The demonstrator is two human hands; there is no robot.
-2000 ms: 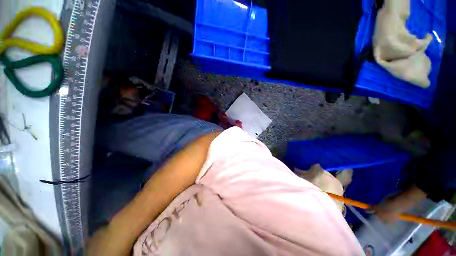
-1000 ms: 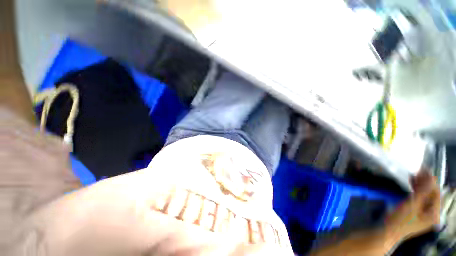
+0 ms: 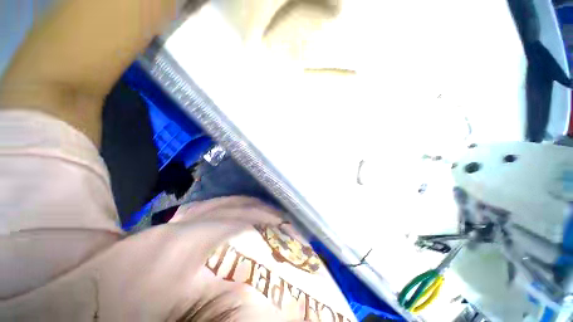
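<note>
The shears with one green and one yellow handle loop [image 3: 422, 289] lie on the white table [image 3: 377, 126] near its front edge, at the lower right. Dark thread snips [image 3: 440, 240] lie just above them. Blurred metal sewing machine parts [image 3: 484, 229] show to the right. A pale beige cloth shape [image 3: 301, 16] is at the top, washed out by glare. My left forearm runs up out of the top left edge, so my left hand is out of the picture. My right hand is not in view.
A tape measure strip [image 3: 220, 122] runs along the table's front edge. Blue crates [image 3: 173, 135] stand below, with black cloth [image 3: 129, 151] beside them. A dark strip [image 3: 539, 88] stands at the upper right. Loose threads lie on the table.
The view has swung from the floor and crates to the tabletop. The shears now show lower in the picture. The right forearm and hand seen at the lower right have left the view.
</note>
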